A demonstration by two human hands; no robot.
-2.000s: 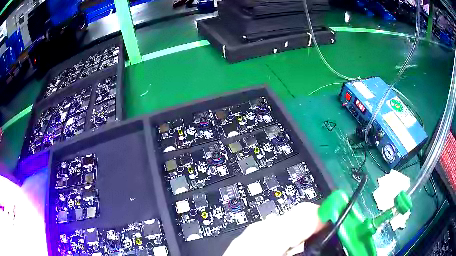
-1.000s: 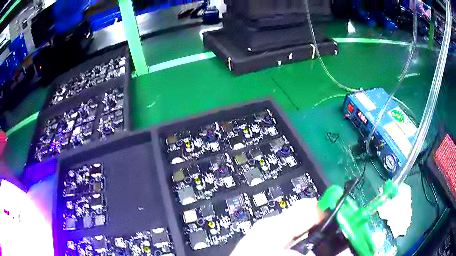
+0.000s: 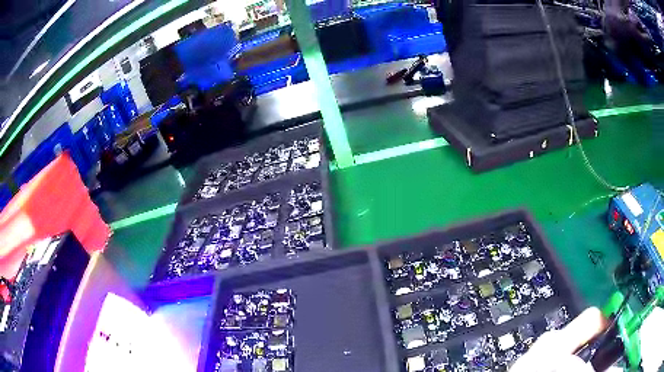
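My right hand [image 3: 564,341], pale and overexposed, is closed around the green air gun [image 3: 632,327] at the lower right edge, partly cut off. It is over the lower right corner of the black foam tray [image 3: 331,309]. Circuit boards [image 3: 462,290] lie in the tray's right compartment, and a few more boards [image 3: 256,320] lie at the left of its left compartment, beside bare foam. My left hand is not in view.
A second tray [image 3: 244,196] filled with boards lies beyond, to the left. Stacked foam trays [image 3: 517,80] stand behind. A blue control box [image 3: 644,225] is at the right edge. A glaring lit area [image 3: 131,334] and a red-orange panel [image 3: 54,211] are at left. A green post [image 3: 320,87] rises behind.
The view has turned left and up, so the trays, blue box and right hand sit further right and lower. The red-orange panel now shows. The right hand still holds the air gun.
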